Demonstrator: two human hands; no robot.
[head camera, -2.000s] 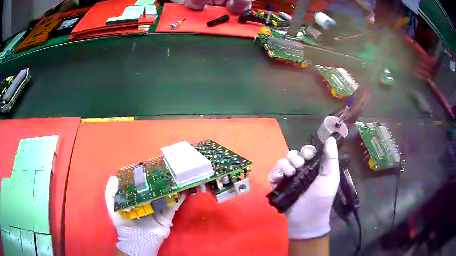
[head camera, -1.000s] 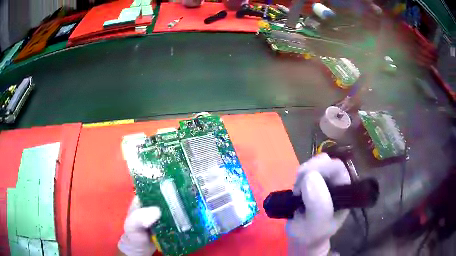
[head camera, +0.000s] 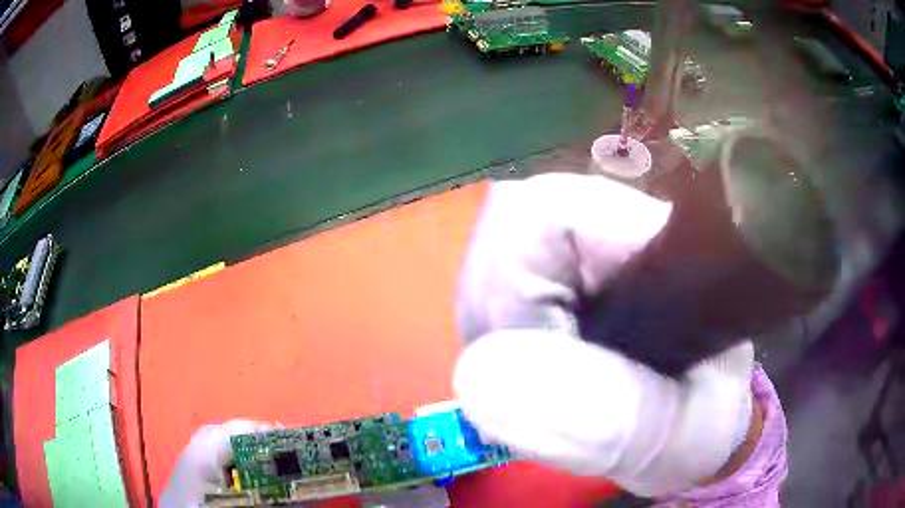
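Observation:
A green circuit board (head camera: 372, 458) is at the bottom of the view above the orange-red mat (head camera: 308, 337), seen at a low angle with a bright blue-lit patch at its right end. My gloved left hand (head camera: 206, 464) holds its left end and is partly cut off by the bottom edge. My gloved right hand (head camera: 585, 357), large and close to the camera, grips a black handheld torch (head camera: 685, 268). The torch is blurred, with its wide end at the upper right. The right hand hides the board's right end.
A dark-green conveyor (head camera: 327, 139) carries boards at far left (head camera: 32, 283) and top (head camera: 508, 30). Pale green plates (head camera: 84, 427) lie on the left mat. A round white pot (head camera: 621, 156) with thin tools stands behind my right hand. Red mats (head camera: 164, 84) lie across the belt.
The right hand with the torch has risen close to the camera. The board has moved lower and tilted from face-up to nearly edge-on. The whole view has rotated and shifted.

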